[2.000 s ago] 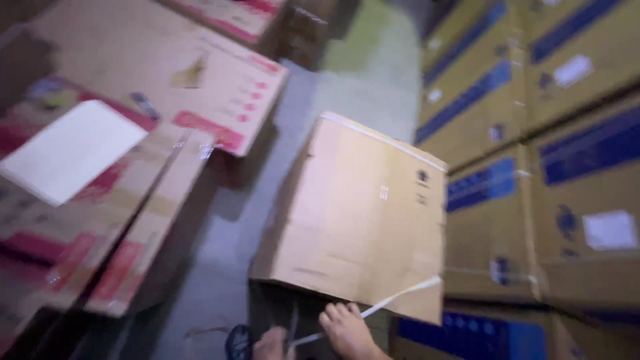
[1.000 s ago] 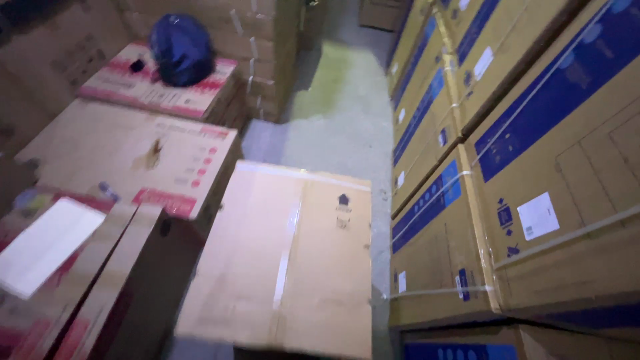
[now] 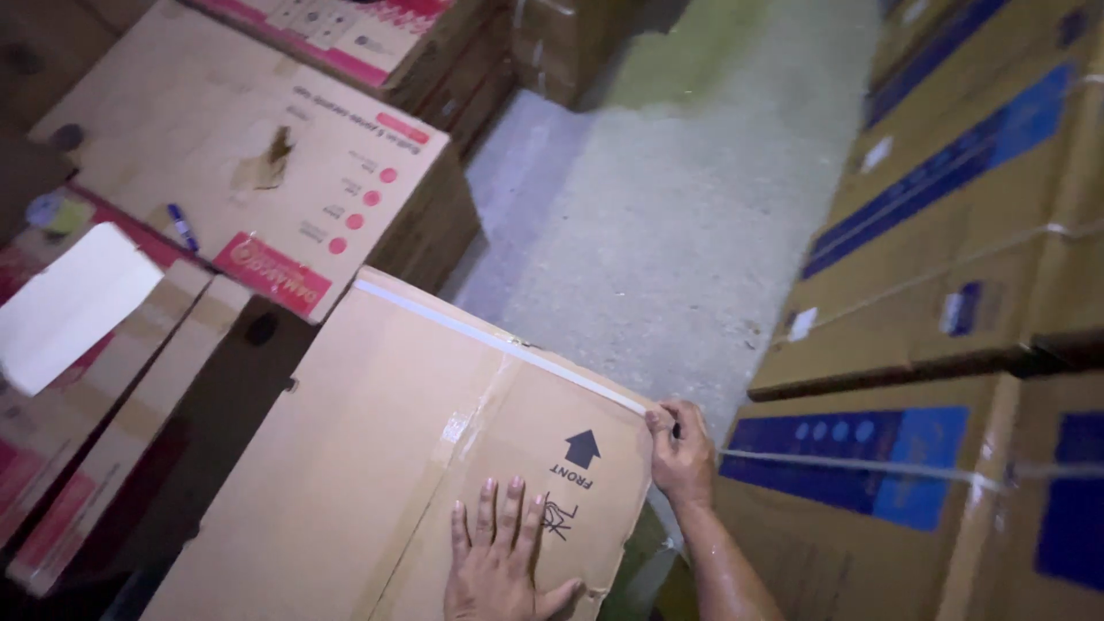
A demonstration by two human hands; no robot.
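A large closed cardboard box [image 3: 345, 457] with a printed arrow lies below me, its top face up. A white strap [image 3: 431, 317] runs along the top near the far edge. My left hand [image 3: 500, 556] rests palm down on the box top, fingers spread, beside the arrow and a scribbled mark. At the far right corner my right hand [image 3: 681, 453] has its fingers curled round the end of the visible strap, against the box edge. The strap's course down the side is hidden by that hand. Clear tape [image 3: 457, 427] covers part of the top seam.
Red-printed cartons [image 3: 207, 155] stand at the left, bearing a white sheet [image 3: 78, 306], a blue marker pen [image 3: 183, 228] and a tape roll [image 3: 53, 212]. Strapped cartons with blue bands [image 3: 931, 285] line the right. Grey concrete floor [image 3: 681, 207] runs between them.
No hands showed one second ago; now my left hand lies on the box top and my right hand is at its far right corner. The view has turned and come closer to the box.
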